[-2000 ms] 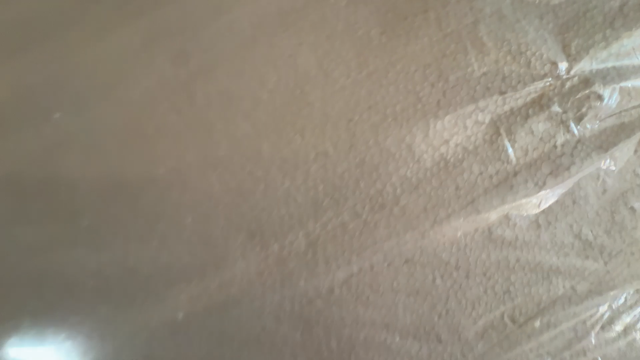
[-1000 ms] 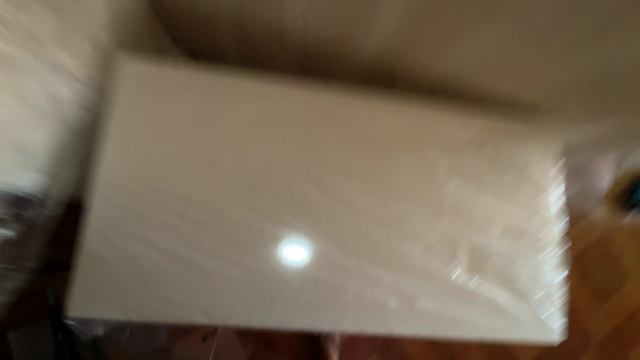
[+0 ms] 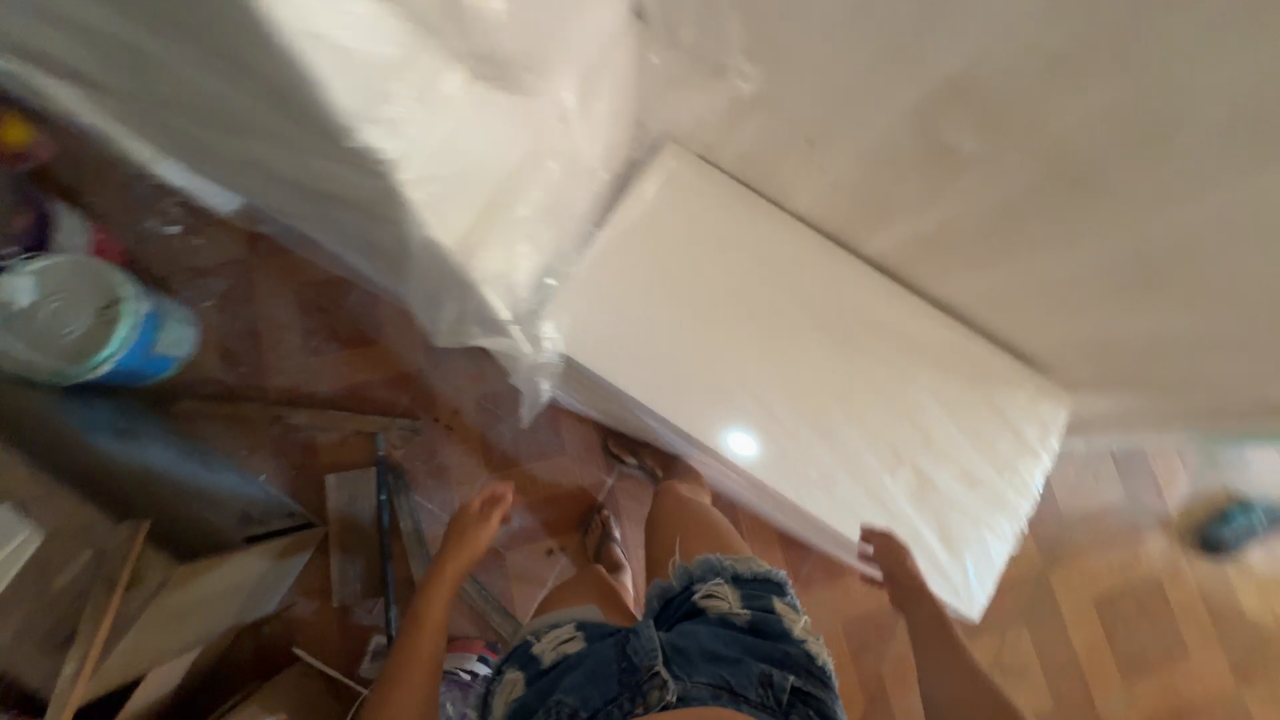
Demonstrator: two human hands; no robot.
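A white rectangular foam-like block (image 3: 800, 330), wrapped in clear plastic, lies at the centre right with a bright glare spot on it. At its near right edge is my right hand (image 3: 885, 565), its fingers touching or very close to the plastic; blur hides whether they grip. My left hand (image 3: 485, 515) hangs apart from the block over the floor, holding nothing. Beyond the block stands a large pale plastic-covered surface (image 3: 950, 150), and more plastic sheeting (image 3: 480, 170) drapes at the upper left.
To the left, a lidded bucket (image 3: 140, 335) with a blue label stands on the reddish patterned floor (image 3: 1120, 590). Boards and wood offcuts (image 3: 230, 590) lie in the lower left, with a dark rod (image 3: 385, 540) among them. A blurred dark object (image 3: 1235, 525) is at the right.
The view has swung and pulled back a lot; the block now appears tilted across the frame. Both hands are plainly in view now, as are the legs and feet.
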